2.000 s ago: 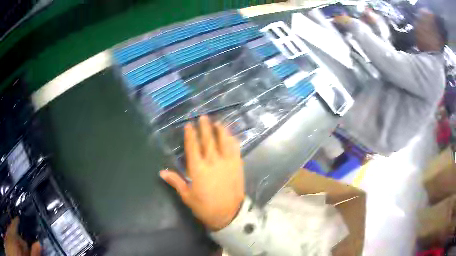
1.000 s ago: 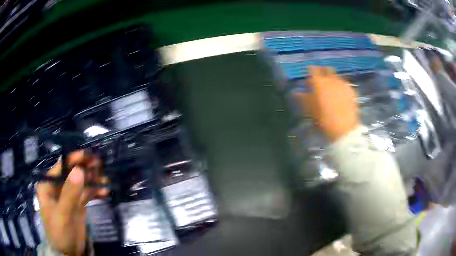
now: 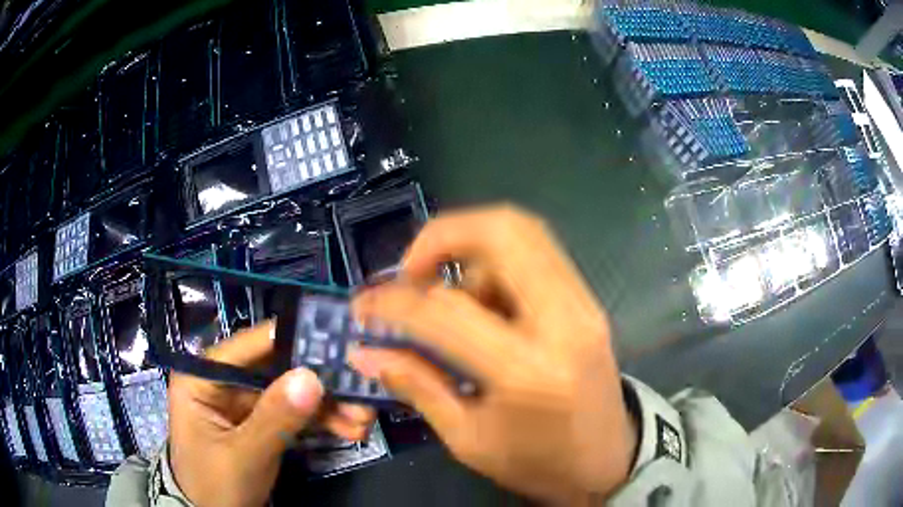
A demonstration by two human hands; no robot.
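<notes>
A front housing (image 3: 213,312), a long black frame with a blue-green edge and an open window, is held tilted above the black housing tray (image 3: 89,213). My left hand (image 3: 233,421) grips it from below, thumb on its near edge. A keypad (image 3: 332,347) with pale keys lies at the housing's right end. My right hand (image 3: 525,366) has its fingertips on the keypad, covering its right part. I cannot tell if the keypad is fully seated. The clear keypad tray (image 3: 762,233) holds blue-striped keypad stacks (image 3: 733,69) at the upper right.
Housings with pale key grids (image 3: 307,149) fill pockets of the black tray at left. A dark green mat (image 3: 505,129) lies between the trays. The pale strip (image 3: 485,22) edges it at the top. A brown cardboard box (image 3: 824,426) is at the lower right.
My right hand has come from the keypad tray to the housing, now with a keypad under its fingers. My left hand has moved right, holding the housing. The view has shifted left.
</notes>
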